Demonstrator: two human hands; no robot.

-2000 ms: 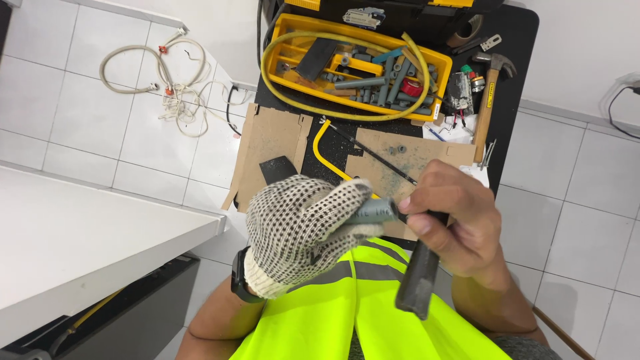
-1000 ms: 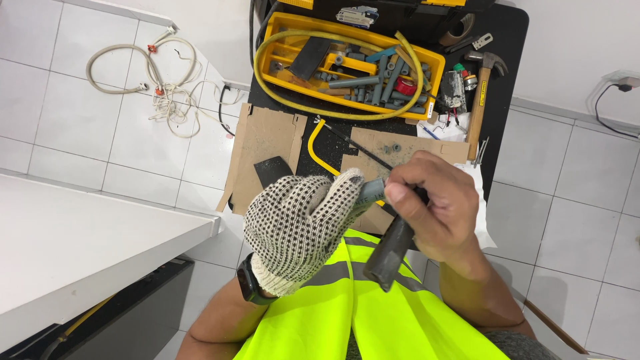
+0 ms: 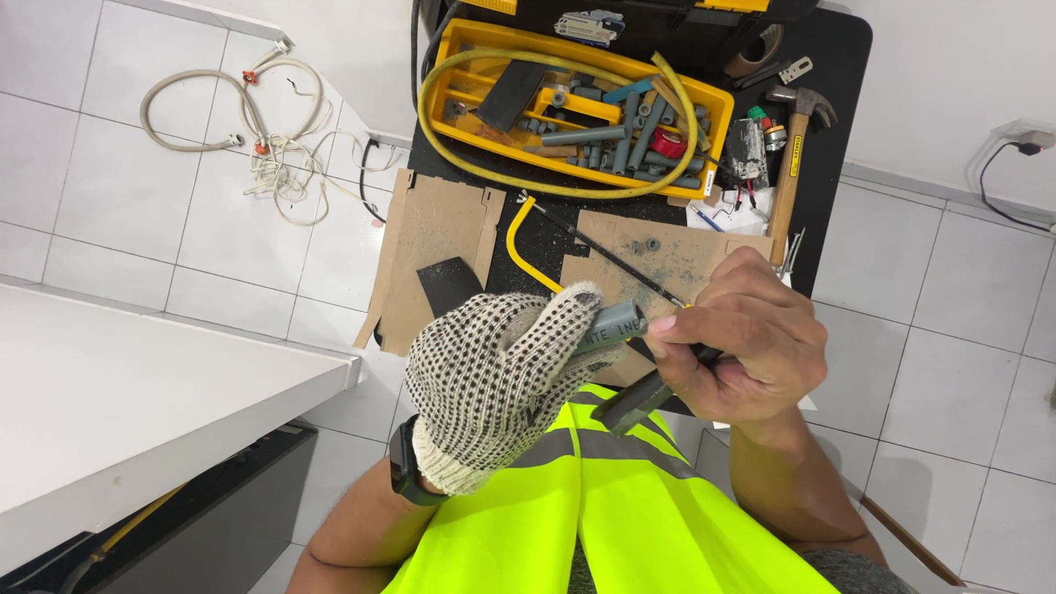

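Note:
My left hand (image 3: 511, 379), in a white knit glove with black dots, is closed around a grey plastic pipe piece (image 3: 615, 324) that bears printed writing. The fingertips of my bare right hand (image 3: 738, 342) are at the pipe's cut end. A curled black sheet, perhaps sandpaper, (image 3: 634, 404) is held in my right hand and hangs down to the left. Beyond the hands lies a hacksaw with a yellow frame (image 3: 518, 239) and a dark blade, partly hidden by my hands. Two short grey pipe rings (image 3: 652, 245) rest on the cardboard (image 3: 602, 227).
A yellow tray (image 3: 719, 107) holds grey pipe pieces and red tape, with a yellow hose (image 3: 544, 191) looped over it. At the right lie a hammer (image 3: 790, 173) and a tape roll (image 3: 759, 49). Another cardboard sheet (image 3: 437, 214) lies left. White hose (image 3: 181, 76) and cord are on the floor.
My right fingers have shifted to the pipe's open end, and more of the pipe and its writing shows past the glove. The black sheet's lower end has swung left.

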